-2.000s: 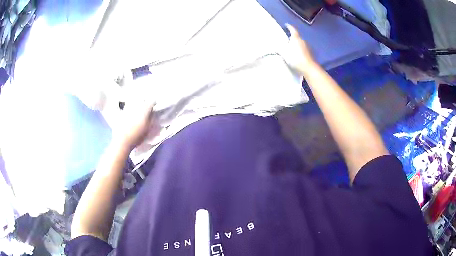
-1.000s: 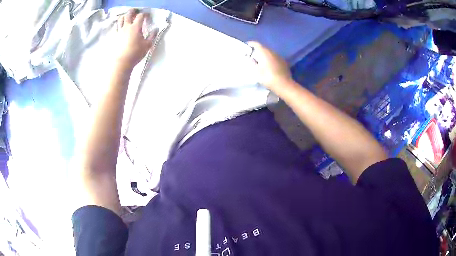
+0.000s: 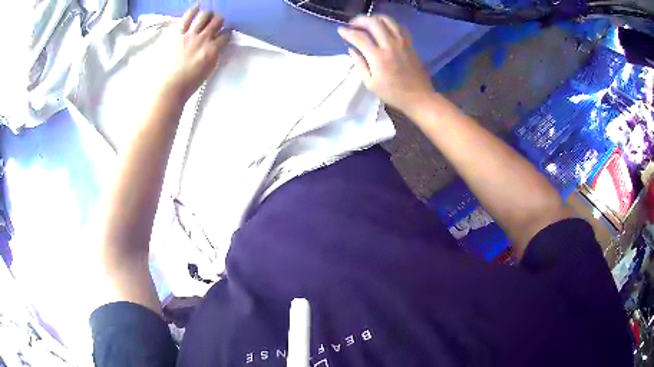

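The white garment (image 3: 280,93) lies on the blue table and reaches back to my dark shirt. My left hand (image 3: 201,49) is at its far edge, fingers bent and slightly apart; whether they pinch the cloth or only rest there cannot be told. My right hand (image 3: 387,61) is at the garment's right corner, below the dark iron, with thumb and fingers apart and nothing seen in it. The dark iron (image 3: 333,7) is cut off by the top edge. A small dark label (image 3: 193,272) shows on the cloth near my left forearm.
Crumpled pale cloth (image 3: 43,64) lies at the far left. The blue table surface (image 3: 276,25) shows behind the garment. A dark hose (image 3: 502,8) runs along the top right. Blue crates (image 3: 566,129) and a red and white item (image 3: 613,188) are at the right below. Glare whitens the left side.
The garment was turned and shifted between the two earlier frames. Since then my right hand has moved up off the cloth towards the iron. My left hand has stayed near the far edge.
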